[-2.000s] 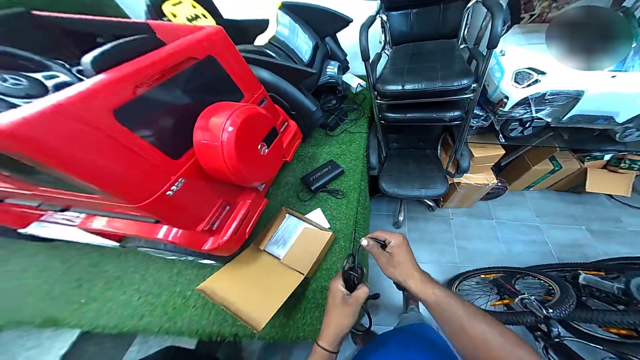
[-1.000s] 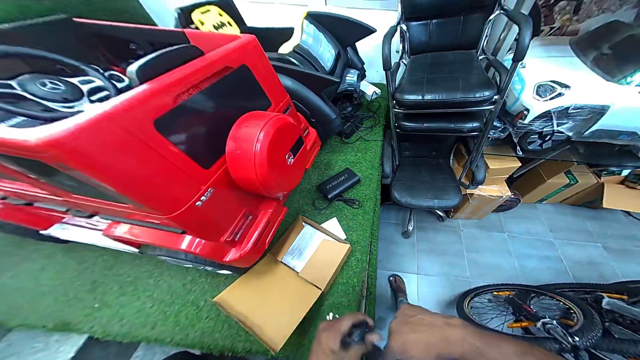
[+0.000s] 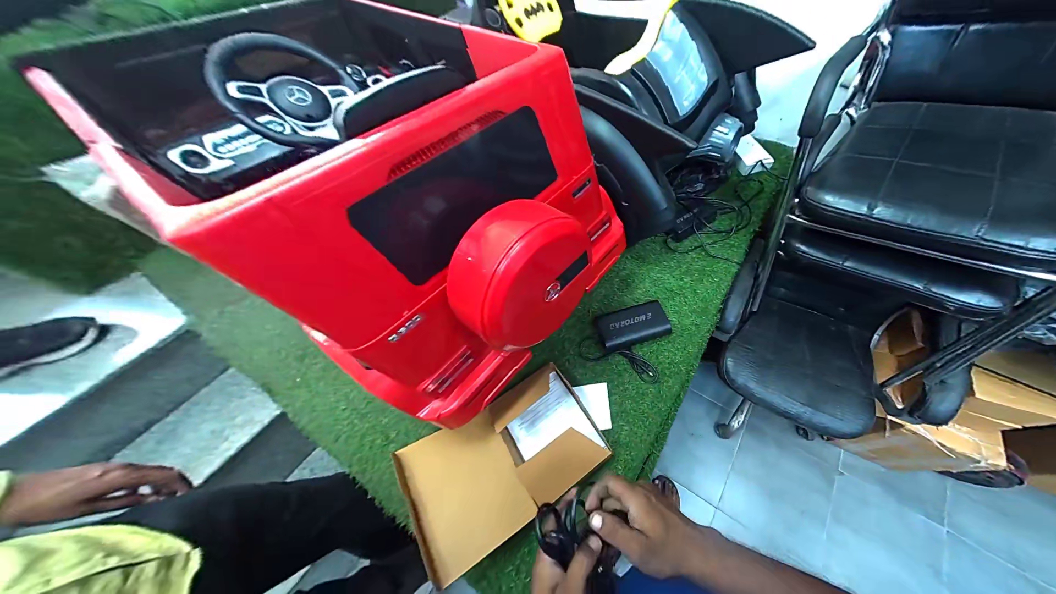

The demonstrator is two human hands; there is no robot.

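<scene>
A bundle of black cable is held between my two hands, low in the view. My left hand grips the loops from below, partly hidden by the cable and cut off by the frame's edge. The fingers of my right hand pinch the cable from the right. Just beyond them an opened cardboard box lies on the artificial grass, with a printed paper inside and a white sheet beside it. Farther off rests a black power adapter with its own coiled cord.
A red ride-on toy car stands on the green mat, a black toy car behind it. Stacked black chairs and cardboard boxes are at right. Another person's hand and black-trousered leg are at lower left.
The view has swung left, bringing another person's hand and leg in. The black cable was in my hands two seconds ago too; my hands are now close together on it.
</scene>
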